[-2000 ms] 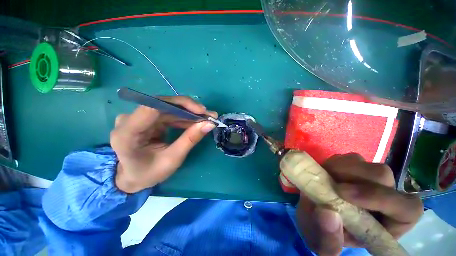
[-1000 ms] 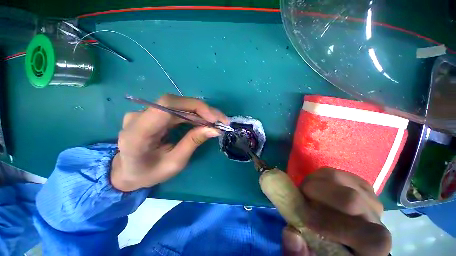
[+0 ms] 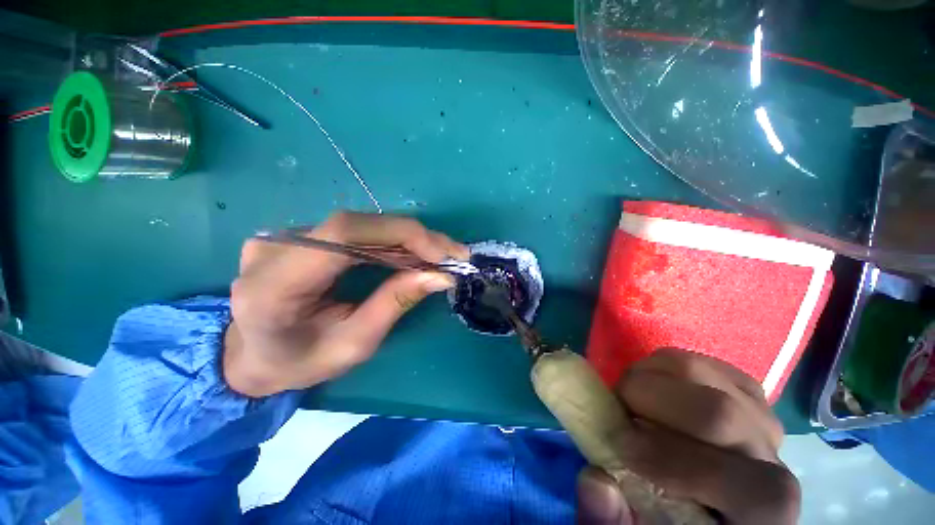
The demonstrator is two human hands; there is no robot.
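The round black housing (image 3: pixel 475 304) sits inside a ragged whitish ring (image 3: pixel 528 269) on the green mat. My left hand (image 3: pixel 308 308) holds the slim metal tweezers (image 3: pixel 354 249), their tips at the upper left inside of the housing. My right hand (image 3: pixel 707 431) grips the soldering iron (image 3: pixel 579 405) by its cream, wrapped handle. The iron's dark tip reaches into the housing from the lower right. The tips and the iron hide part of the inside, and whether they touch a part cannot be told.
A red pad with white stripes (image 3: pixel 707 292) lies right of the housing. The solder spool (image 3: pixel 144 131) is at upper left, its wire (image 3: pixel 308 115) curving toward my left hand. A clear hood (image 3: pixel 707 113) hangs at upper right. A metal tray (image 3: pixel 846 359) stands at right.
The iron has moved left and down from the housing's upper right rim, and its tip is now inside. The tweezers have turned slightly flatter, their tips staying at the housing.
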